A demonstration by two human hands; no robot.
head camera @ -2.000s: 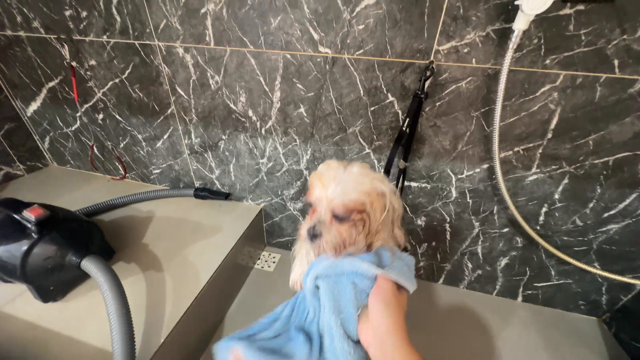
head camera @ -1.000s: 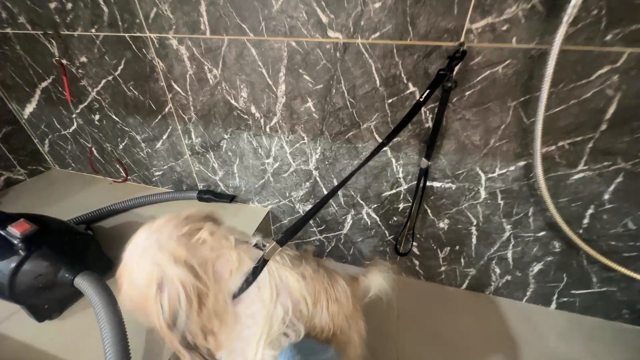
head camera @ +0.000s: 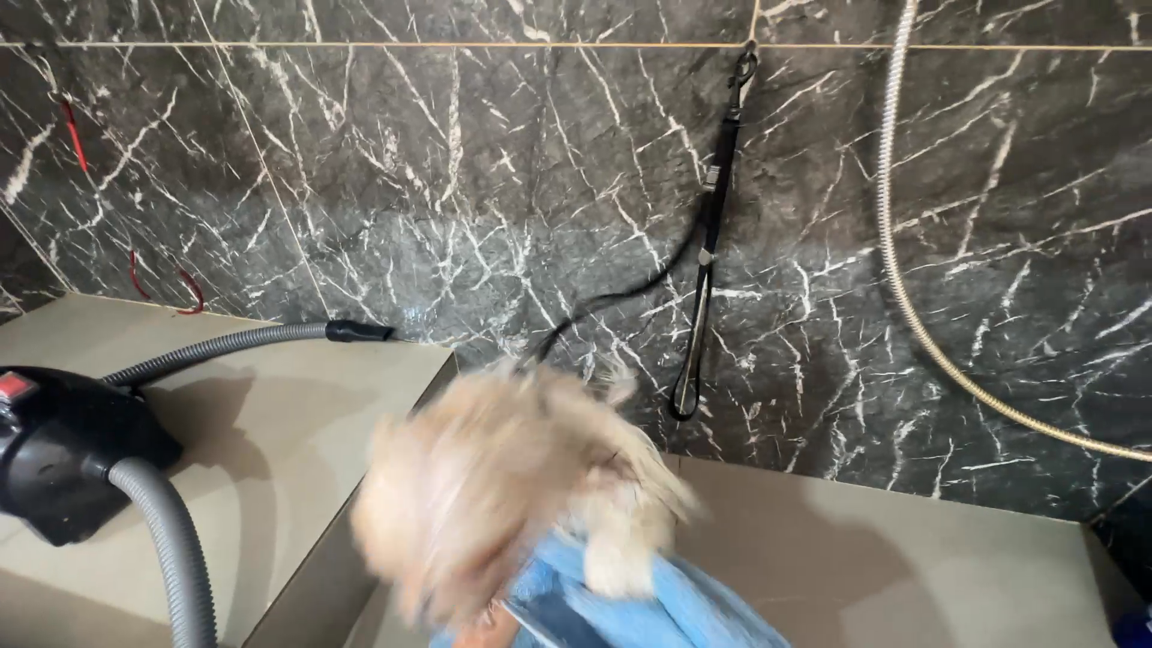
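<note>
A small dog with cream fur (head camera: 486, 477), its head and front blurred by motion, is at the lower middle beside the dark marble wall. A blue towel (head camera: 711, 603) lies against and below its body, and one pale paw or leg rests over the cloth. At the bottom edge a small part of my left hand (head camera: 486, 627) shows beside the towel, close under the dog; its fingers are blurred and mostly hidden. My right hand is out of view. A black leash (head camera: 711, 207) hangs from a wall hook, with one strand running down behind the dog.
On the raised ledge (head camera: 315, 405) at left stands a black dryer (head camera: 72, 459) with a grey corrugated hose (head camera: 171, 549) and a black nozzle (head camera: 358, 331). A metal shower hose (head camera: 891, 225) curves down the wall at right. Red cords (head camera: 191, 292) hang at far left.
The dog faced me with the towel and my right hand at its chest; it then stood sideways, farther left, and is now blurred nearer the middle. The leash strand, taut a second ago, now hangs slack.
</note>
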